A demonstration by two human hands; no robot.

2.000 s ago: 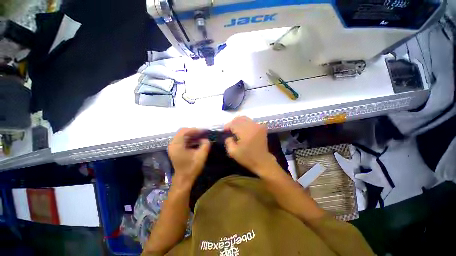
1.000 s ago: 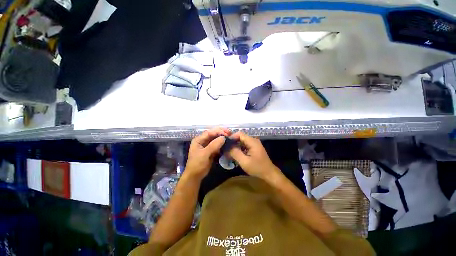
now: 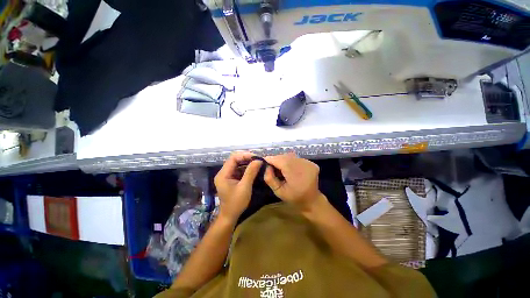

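Note:
A small dark tab [image 3: 260, 163] is pinched between both hands, just in front of the table's front edge above the lap; the fingers hide most of it. My left hand [image 3: 235, 181] holds its left side. My right hand [image 3: 293, 177] holds its right side. A dark grey, leaf-shaped tab [image 3: 292, 109] lies on the white table near the needle. Several pale grey tabs [image 3: 200, 96] lie in an overlapping row left of the needle area.
The sewing machine [image 3: 372, 29] spans the back. Yellow-green snips [image 3: 355, 103] and a metal block [image 3: 432, 87] lie on the table. Black fabric [image 3: 133, 49] covers the back left. Below are a blue crate [image 3: 138, 224] with plastic bags and a tan basket [image 3: 392, 233].
Both hands stay together at the table edge, but their fingers have shifted around the dark tab. A pale piece seen below the fingers a second ago no longer shows. The camera view has shifted.

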